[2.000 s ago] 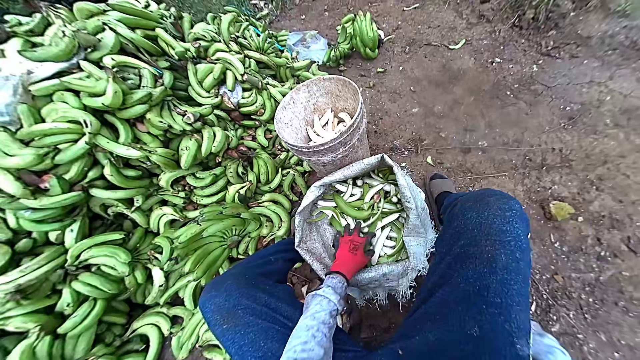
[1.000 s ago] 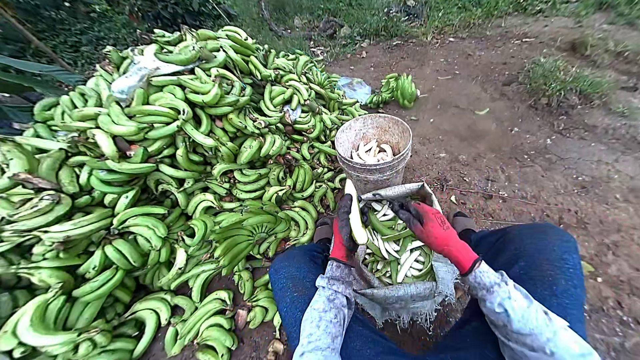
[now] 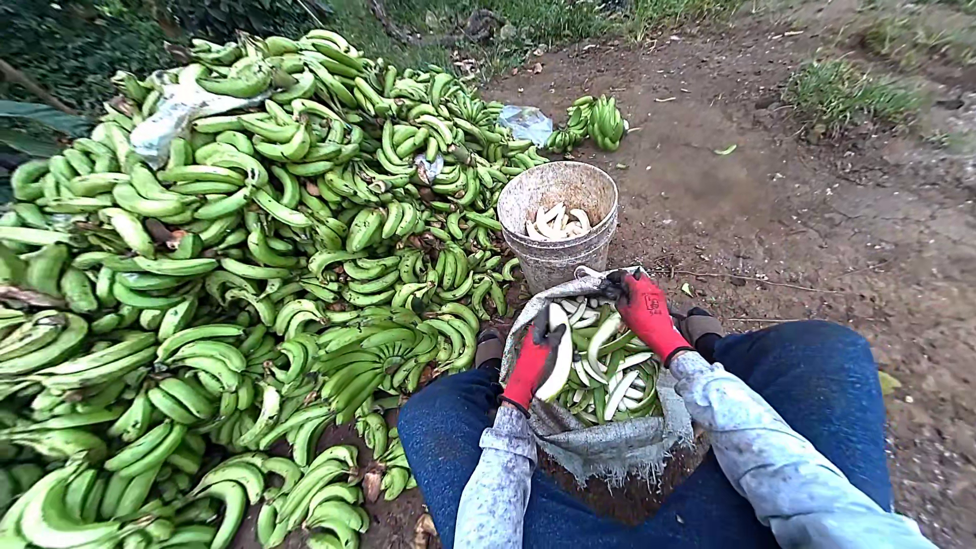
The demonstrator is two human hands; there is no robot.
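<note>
Between my knees stands a woven sack (image 3: pixel 610 450) with a frayed, folded rim, holding green peels (image 3: pixel 637 362) and pale pieces. My left hand (image 3: pixel 536 354), in a red and black glove, holds a pale peeled banana or plantain (image 3: pixel 560 354) over the sack's left side. My right hand (image 3: pixel 644 305), gloved alike, is at the sack's far rim with its fingers bent; whether it grips the rim or a small tool cannot be told. Just beyond the sack is a stained bucket (image 3: pixel 557 255) with peeled fruit (image 3: pixel 559 221) inside.
A large heap of green bananas or plantains (image 3: pixel 366 274) fills the left side, with plastic sheeting (image 3: pixel 183 110) on it. A small bunch (image 3: pixel 606 122) and a clear plastic bag (image 3: pixel 526 124) lie beyond the bucket. Bare soil (image 3: pixel 793 229) extends right, with a grass tuft (image 3: pixel 850 95).
Two seconds ago one gloved hand was over the sack's contents; now both are at the sack. Since one second ago, my right hand has moved to the far rim. The view has tilted up.
</note>
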